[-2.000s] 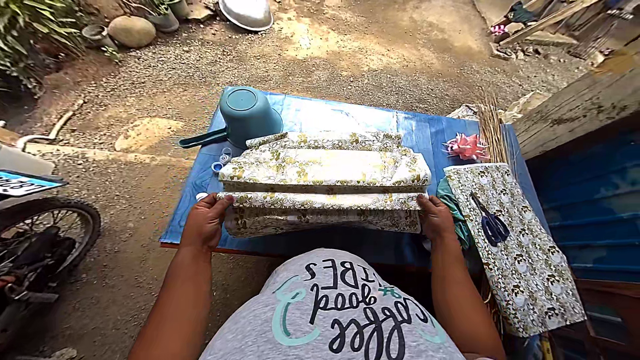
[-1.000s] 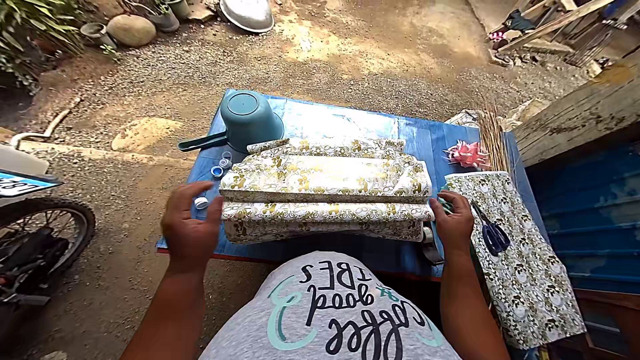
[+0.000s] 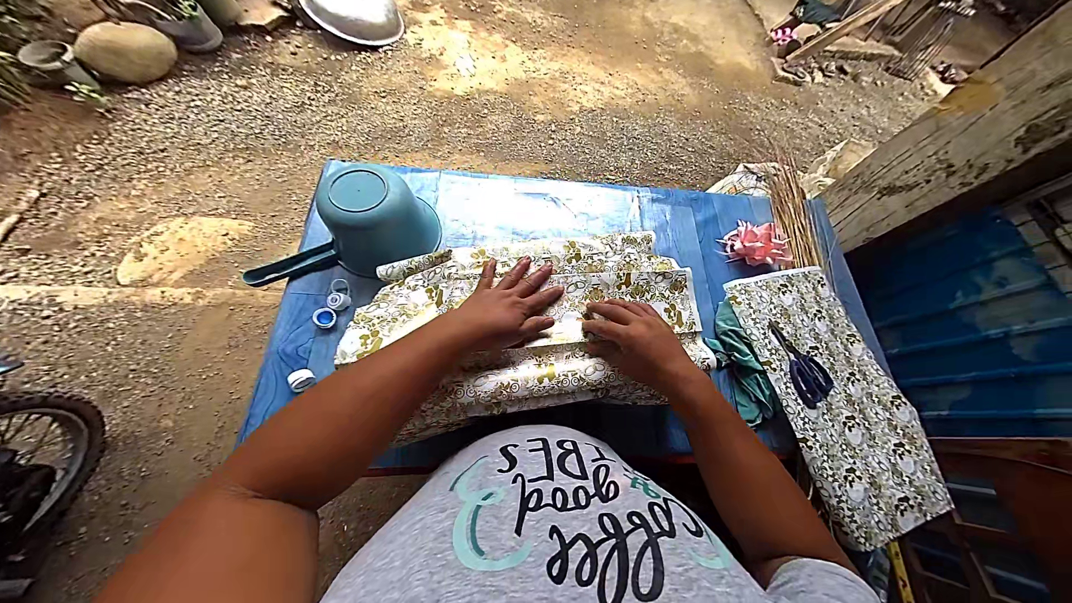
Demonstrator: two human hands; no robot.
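Note:
Pleated floral-patterned material [image 3: 402, 322], white with gold-green print, lies in folds across the blue table [image 3: 289, 368]. My left hand [image 3: 511, 310] rests on it palm down with fingers spread. Close to its right, my right hand [image 3: 636, 335] touches the same material with fingers bent; whether it pinches a fold is hidden. Dark-handled scissors [image 3: 806, 373] lie on a second floral piece [image 3: 871, 452] that hangs over the table's right side. A green cloth [image 3: 741, 360] is bunched between the two floral pieces.
An upturned teal plastic dipper [image 3: 377, 218] stands at the back left. Small white and blue caps or rings [image 3: 324, 317] and a white cap [image 3: 301, 380] lie along the left side. A pink flower-like ornament [image 3: 756, 244] and thin brown sticks [image 3: 796, 209] are at the back right.
Both hands have moved inward from the ends of the folded material onto its middle. A second ago the left hand was beside the left end, near the white cap.

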